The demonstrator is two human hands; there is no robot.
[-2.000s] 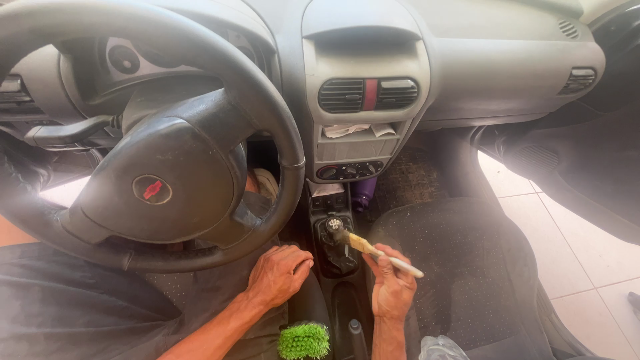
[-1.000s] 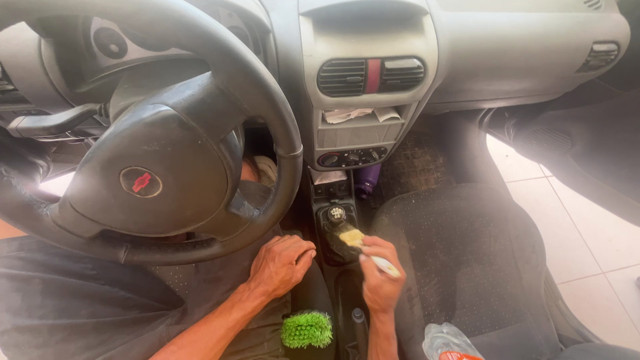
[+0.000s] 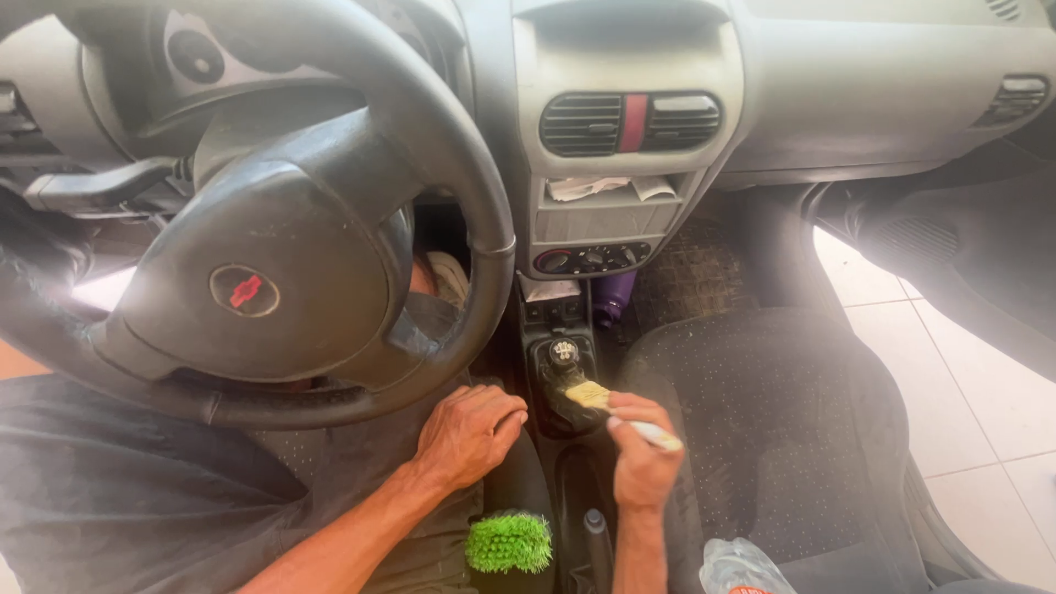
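My right hand (image 3: pixel 645 454) grips a paintbrush (image 3: pixel 658 435) by its pale handle. The brush's light bristles lie at the gear lever's dark boot (image 3: pixel 569 412), just below the round gear knob (image 3: pixel 563 352). Curled and without a tool, my left hand (image 3: pixel 474 433) rests on my leg, left of the boot. A bright green scrubbing brush (image 3: pixel 509 543) lies below that hand, beside the handbrake lever (image 3: pixel 596 528).
The steering wheel (image 3: pixel 272 272) stands over my legs. Papers (image 3: pixel 587 188) fill part of the centre console shelf. A purple bottle (image 3: pixel 612 297) is in the passenger footwell, and a clear plastic bottle (image 3: pixel 738 565) lies on the passenger seat (image 3: pixel 784 412).
Over the frames the bristles have shifted from beside the gear knob to lower on the boot. My left hand has stayed on my leg.
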